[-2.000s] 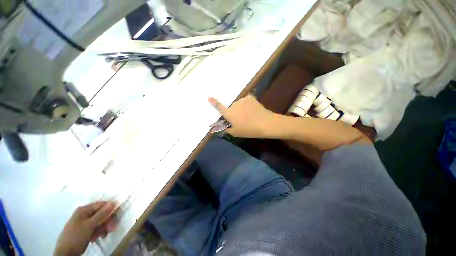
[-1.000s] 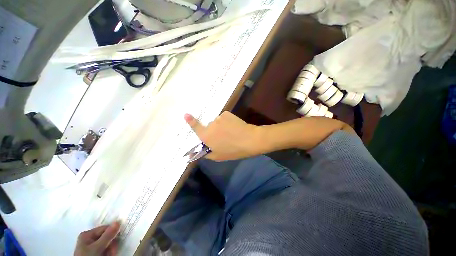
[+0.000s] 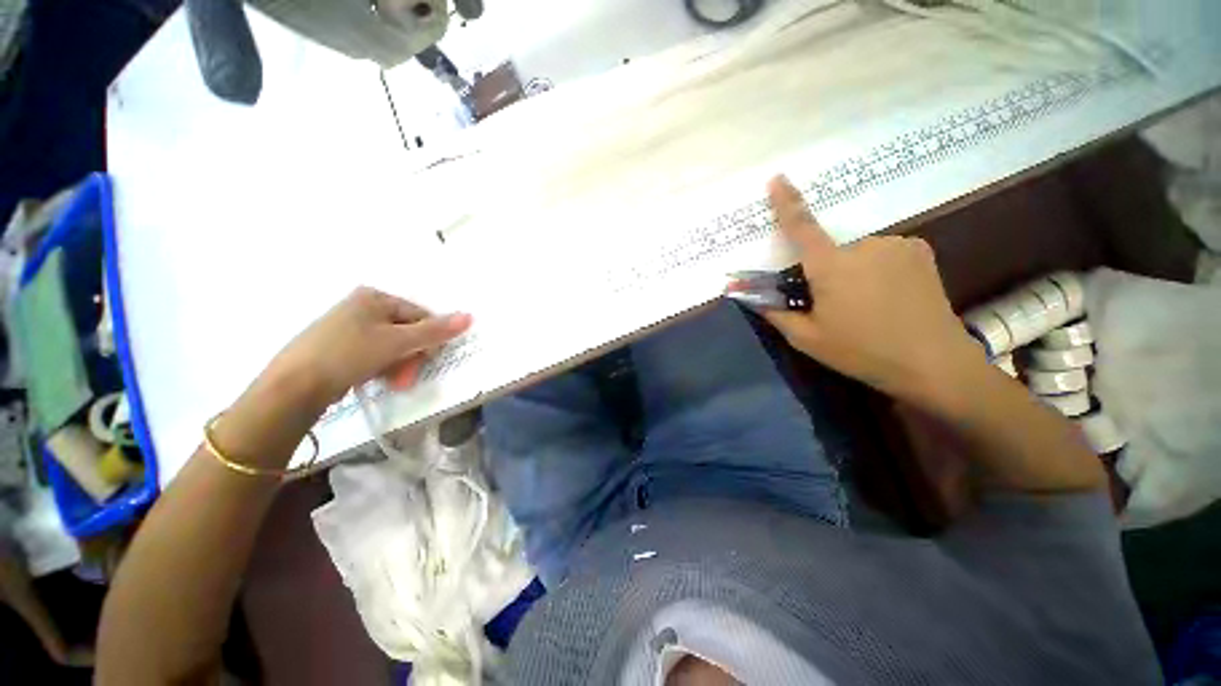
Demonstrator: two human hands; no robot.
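Note:
My left hand (image 3: 388, 342) is over the table's front edge at the left, thumb and fingers pinched on a narrow white strip (image 3: 371, 413) that runs down over the edge. My right hand (image 3: 857, 288) is at the front edge on the right, closed round dark-handled thread snips (image 3: 774, 287), metal blades pointing left. Its index finger is stretched out onto the printed rule (image 3: 911, 154) along the front of the table. Whether the strip spans between my hands is washed out against the white top. Long off-white strips (image 3: 696, 101) lie behind the rule.
The sewing machine (image 3: 362, 27) is at the top, black finger loops (image 3: 723, 11) right of it. A blue basket (image 3: 127, 349) with cones is at the left. White cloth (image 3: 422, 536) hangs below the front edge; white rolls (image 3: 1058, 355) are at the right. A small mark (image 3: 453, 231) is on the table.
The view has swung left, bringing in the blue basket and the white cloth below the edge. My left hand shows more fully; my right hand still holds the snips with its index finger out.

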